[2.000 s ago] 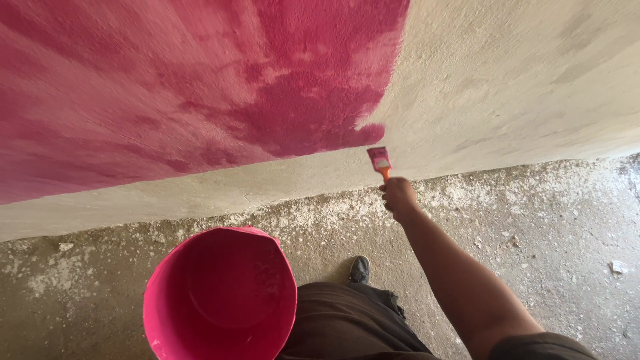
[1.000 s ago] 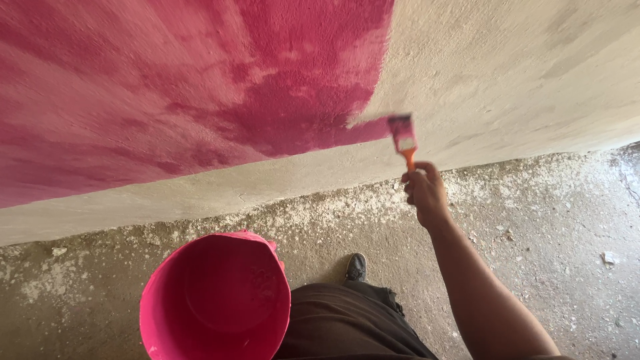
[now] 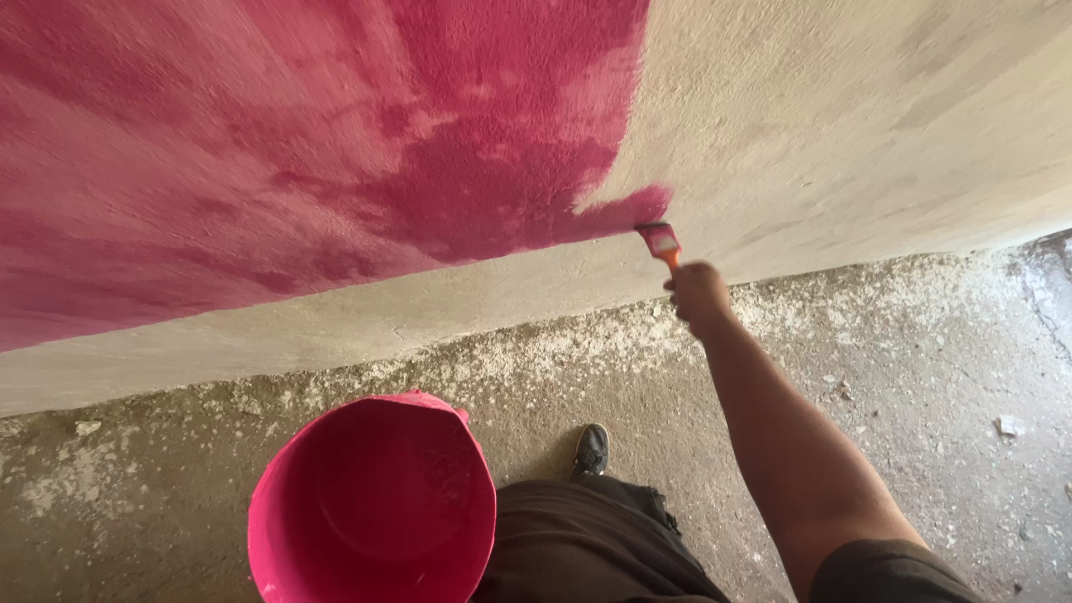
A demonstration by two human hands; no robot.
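Note:
My right hand [image 3: 700, 298] grips the orange handle of a flat paintbrush [image 3: 662, 241], whose bristles touch the wall at the lower edge of the pink paint [image 3: 502, 176]. A short pink stroke runs out to the right over the bare cream wall [image 3: 821, 142]. At the lower left is a bucket [image 3: 377, 502] coated in pink, its open top facing me; a smooth pink inside shows, and how much paint it holds I cannot tell. My left hand is out of sight, so what it holds is hidden.
A cream strip of wall runs below the pink area down to the rough concrete floor [image 3: 536, 394], which is spotted with white flecks. One dark shoe [image 3: 592, 450] stands near the middle. A pale chip [image 3: 1009, 425] lies on the floor at the right.
The pink stroke at the lower edge reaches farther right than two seconds ago. My right hand with the brush moved right and up, then back down a little to the left.

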